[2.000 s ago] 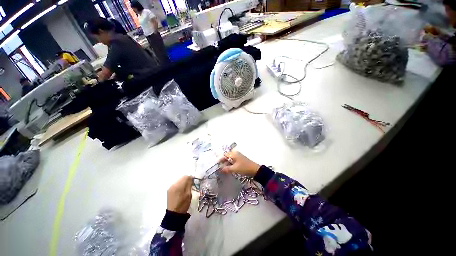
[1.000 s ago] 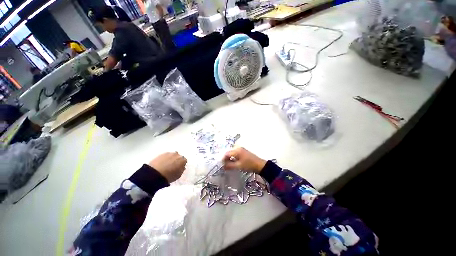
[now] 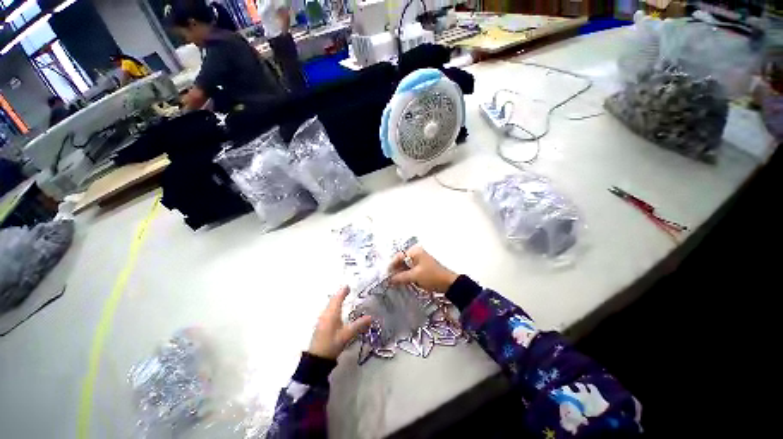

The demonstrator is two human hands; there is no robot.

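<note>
My right hand [image 3: 419, 268] pinches a small shiny metal piece above the scatter; its exact shape is too small to tell. My left hand [image 3: 337, 327] is beside it with thumb and fingers apart, and shows nothing held. Bare metal hooks [image 3: 418, 341] lie in a fan-like loose pile just below the hands. Greyish clear plastic [image 3: 391, 310] lies between the hands and the hooks. Small whitish wrapped hardware [image 3: 358, 243] is scattered beyond the hands. A crumpled clear bag of hardware [image 3: 170, 377] lies at the lower left.
A filled poly bag [image 3: 534, 216] lies to the right. Two filled bags [image 3: 292, 176] lean on black fabric [image 3: 191, 184]. A fan [image 3: 423, 124], a power strip [image 3: 495, 115], red-handled snips [image 3: 647, 208] and a large sack [image 3: 670, 110] stand or lie farther back. A person works behind.
My left hand has moved from the left, above the large clear plastic, to beside the hooks, and its fingers have opened. That plastic no longer covers the lower left, where the hardware bag shows.
</note>
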